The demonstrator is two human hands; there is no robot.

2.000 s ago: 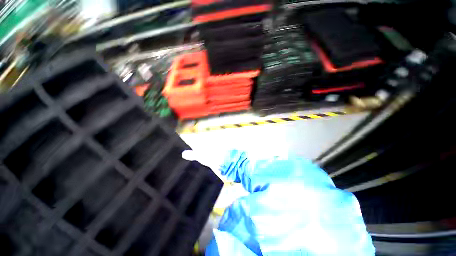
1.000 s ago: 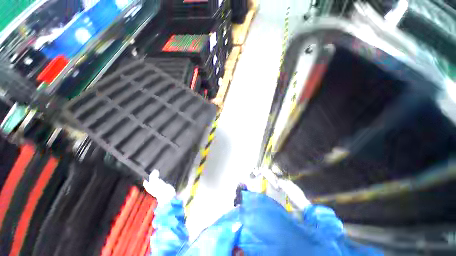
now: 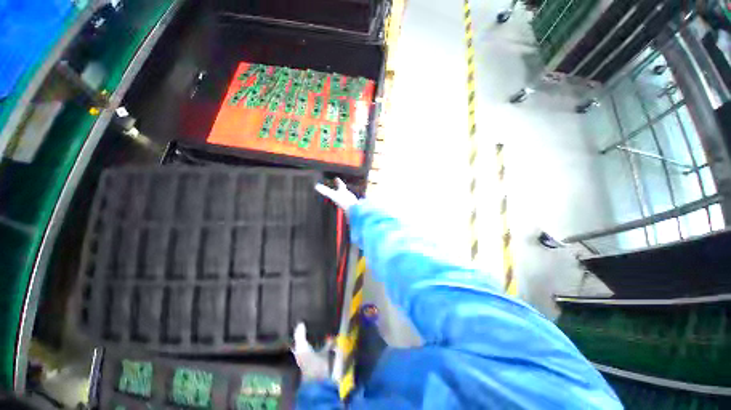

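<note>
A large black compartment tray point(image 3: 200, 256) with empty pockets lies level on the left, over or on a dark stack; its underside is hidden. My white-gloved right hand point(image 3: 341, 194) is at its far right corner, and the fingertips touch the edge. My white-gloved left hand point(image 3: 311, 352) is at its near right corner, with a finger over the edge. Both hands hold the tray by this side, though the fingers look partly spread.
Beyond it, a black bin point(image 3: 375, 72) holds a red tray point(image 3: 228, 128) with small green boards. A part-filled tray point(image 3: 160, 400) shows below. The conveyor's green edge point(image 3: 76, 176) runs left. Wheeled racks point(image 3: 641, 152) stand right, past yellow-black floor tape point(image 3: 471, 144).
The view has turned towards the bins. The black tray was tilted and carried at my left hand; now it lies level. My right hand has come from the right side onto the tray.
</note>
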